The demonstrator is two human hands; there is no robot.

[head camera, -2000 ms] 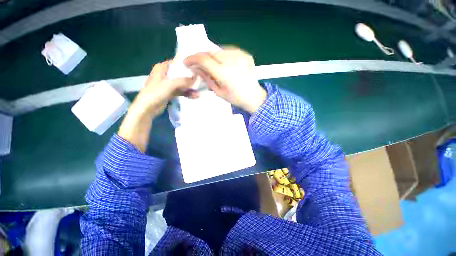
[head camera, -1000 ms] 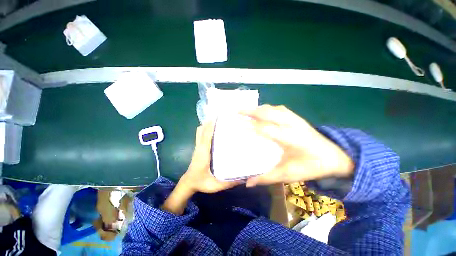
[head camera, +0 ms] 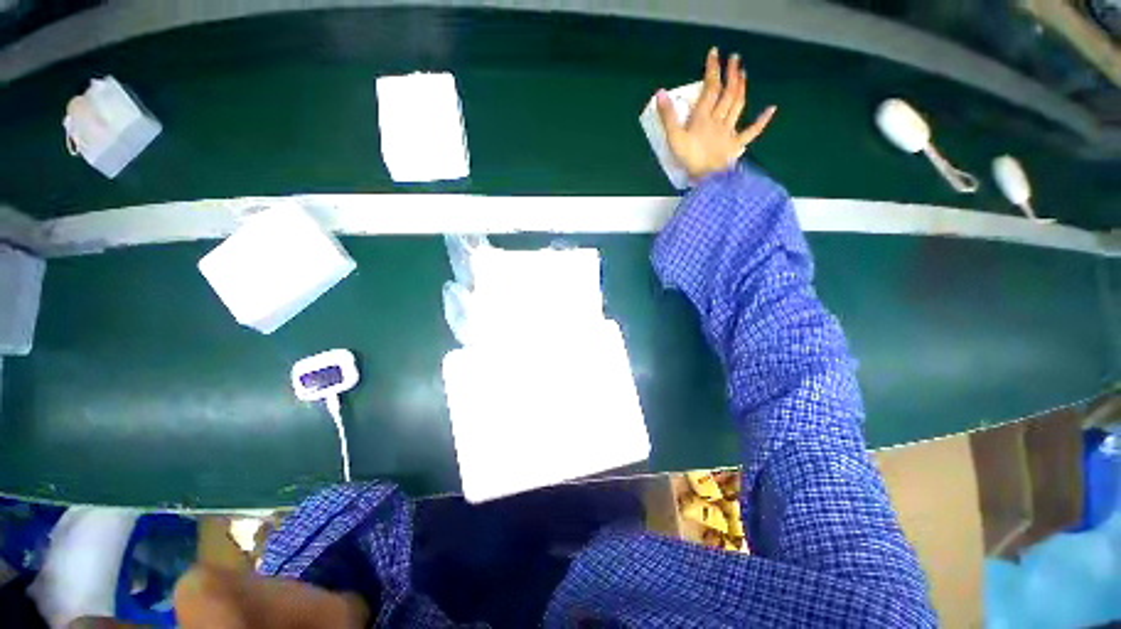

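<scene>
My right hand (head camera: pixel 709 133) reaches onto the far strip of the green bench, fingers spread, over a small white box (head camera: pixel 665 138) that it partly covers. My left hand (head camera: pixel 264 602) is low at the bottom left, blurred and partly cut off; its fingers cannot be made out. A white rounded stack (head camera: pixel 547 412) lies at the near edge, with white sleeves (head camera: pixel 537 293) and crinkled clear plastic (head camera: pixel 460 295) beyond it. Another white box (head camera: pixel 422 128) stands on the far strip.
A pale rail (head camera: pixel 516 215) divides the green bench. At left are a white box with a loop (head camera: pixel 112 127), a larger white block (head camera: pixel 277 268) and a display unit (head camera: pixel 326 375) with cable. Two corded white products (head camera: pixel 904 127) lie far right. Yellow pieces (head camera: pixel 713 510) sit below the edge.
My hands have parted from the white box held over the stack. My right hand has moved forward and right to a box on the far strip; my left hand has dropped to the bottom left.
</scene>
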